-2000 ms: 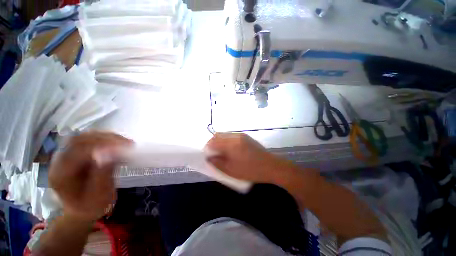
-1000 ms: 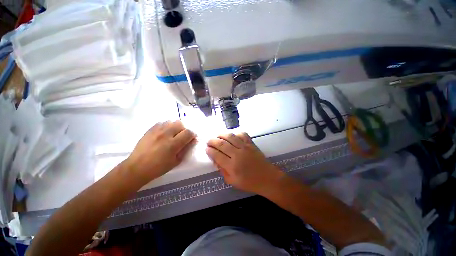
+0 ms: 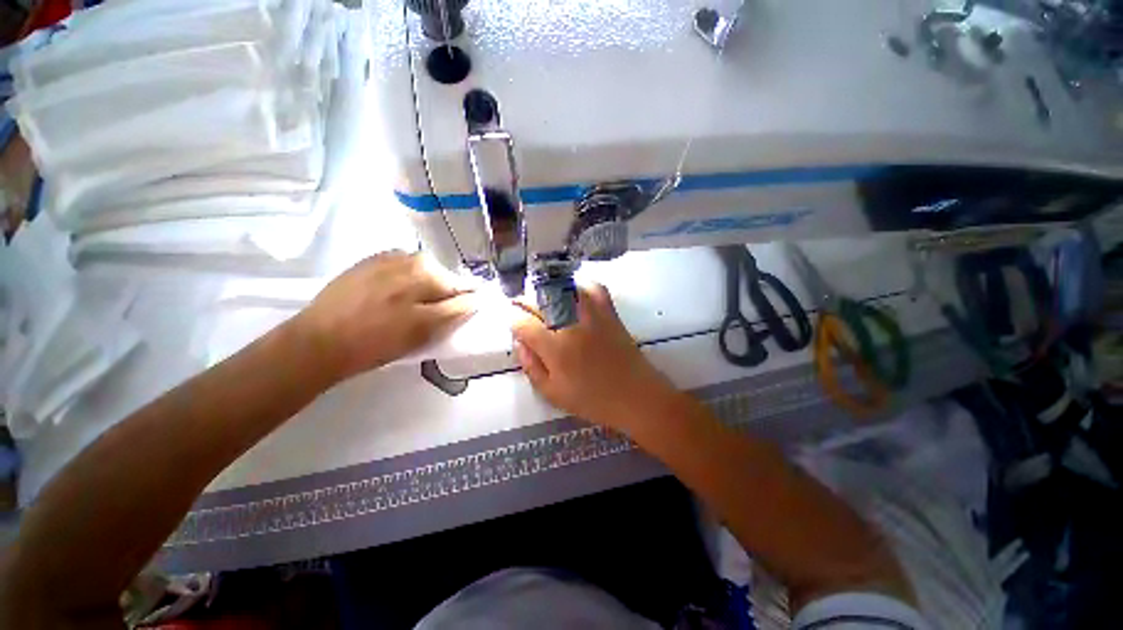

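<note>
A white fabric piece (image 3: 490, 327) lies in bright glare below the needle area of the white sewing machine (image 3: 554, 148). Its edges are washed out. My left hand (image 3: 388, 310) holds it from the left, fingers towards the presser foot. My right hand (image 3: 579, 357) holds it from the right, just below the machine's small metal fittings, which partly hide the fingers. A paler strip end (image 3: 259, 322) shows left of my left wrist. The presser foot and needle tip cannot be made out.
A thick white stack (image 3: 173, 135) stands left of the machine, with loose white pieces (image 3: 74, 345) nearer. Black-handled scissors (image 3: 764, 320) and orange-and-green-handled scissors (image 3: 862, 357) lie right of my right hand. The grey table edge (image 3: 406, 486) carries ruler marks.
Two seconds ago my hands held the white piece over the front table edge. They brought it to the needle area, and over the last second moved slightly further in under the head.
</note>
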